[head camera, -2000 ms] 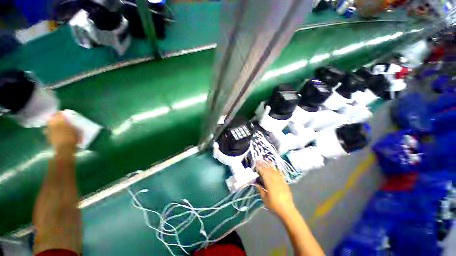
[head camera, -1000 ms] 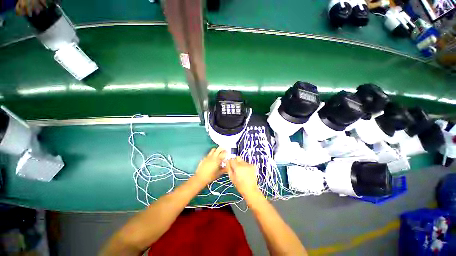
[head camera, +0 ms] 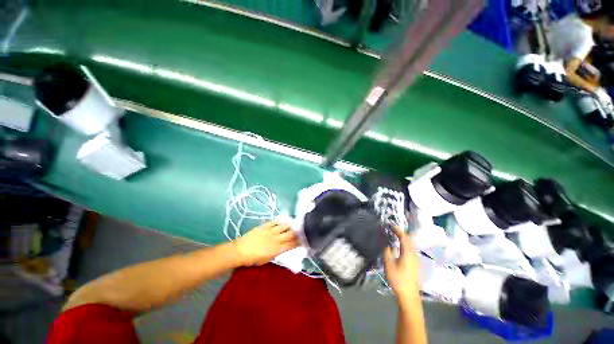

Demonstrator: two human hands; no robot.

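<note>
A security camera (head camera: 343, 235) with a white body and black head is tilted towards me at the bench's near edge. My left hand (head camera: 269, 242) is at its lower left, on its white base; the fingertips are partly hidden. My right hand (head camera: 402, 259) is on its right side, beside the black hub (head camera: 385, 195) with white plugs; whether it grips the camera or the cables is unclear. White cables (head camera: 250, 201) lie in loops on the green bench to the left.
More cameras (head camera: 464, 178) crowd the bench at the right, one lying above a blue crate (head camera: 505, 327). Another camera (head camera: 84, 104) stands at the left. A metal post (head camera: 377, 94) rises beside the green conveyor (head camera: 269, 74). Another person's arm (head camera: 580, 75) shows at upper right.
The camera has tipped towards me, its pale grid now facing down. My hands have parted from the cable end to either side of it. The view has turned.
</note>
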